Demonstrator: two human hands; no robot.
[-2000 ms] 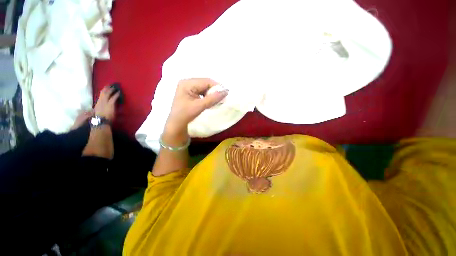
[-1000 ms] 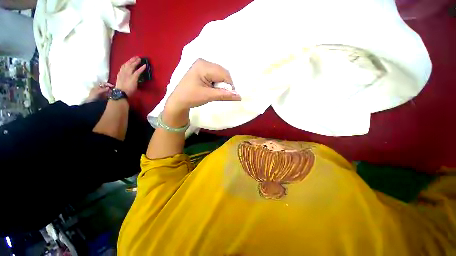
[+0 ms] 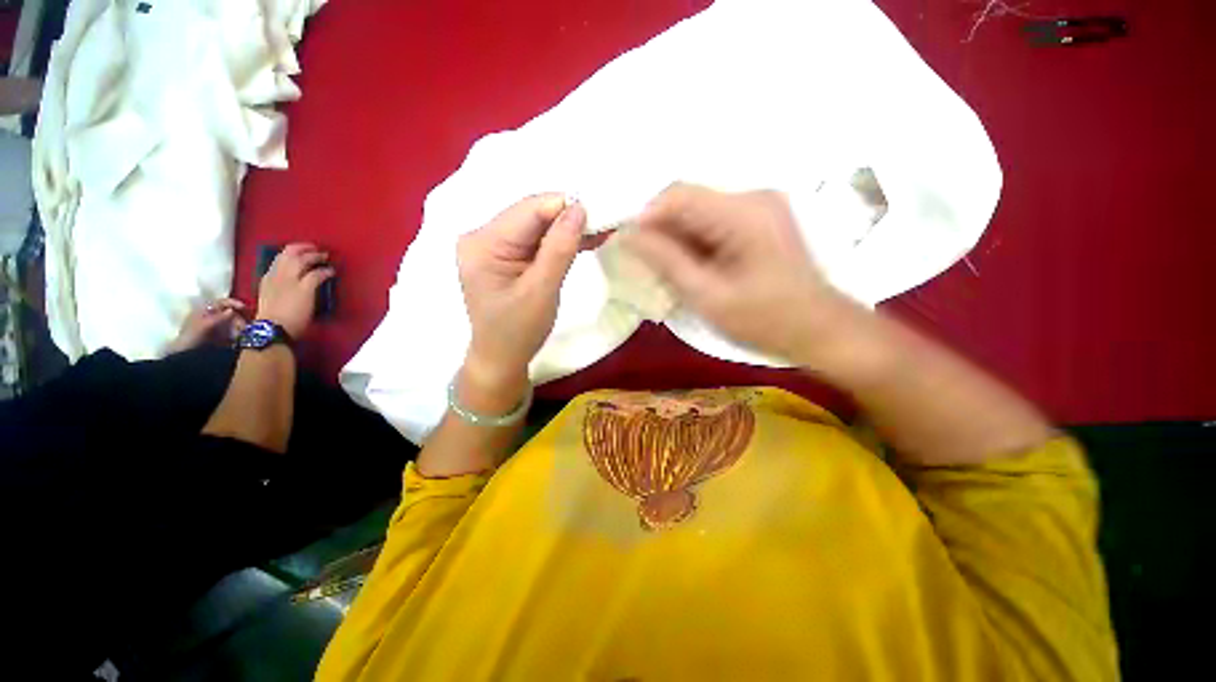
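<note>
A white garment lies spread on the red table in front of me. My left hand pinches a small fold of its near edge between thumb and fingertips. My right hand is close beside it on the right, blurred, with its fingers bent over the same edge. I cannot tell what its fingertips hold. No needle or button can be made out. Dark narrow snips lie on the red cloth at the far right, with pale thread beside them.
The red table reaches to the far edge. An off-white garment pile lies at left. A neighbouring person's hand with a wristwatch rests on a dark phone; dark sleeves are below.
My right hand has come into view and reached the garment beside my left hand, which still pinches the fold. The snips are now in view as the camera view has shifted.
</note>
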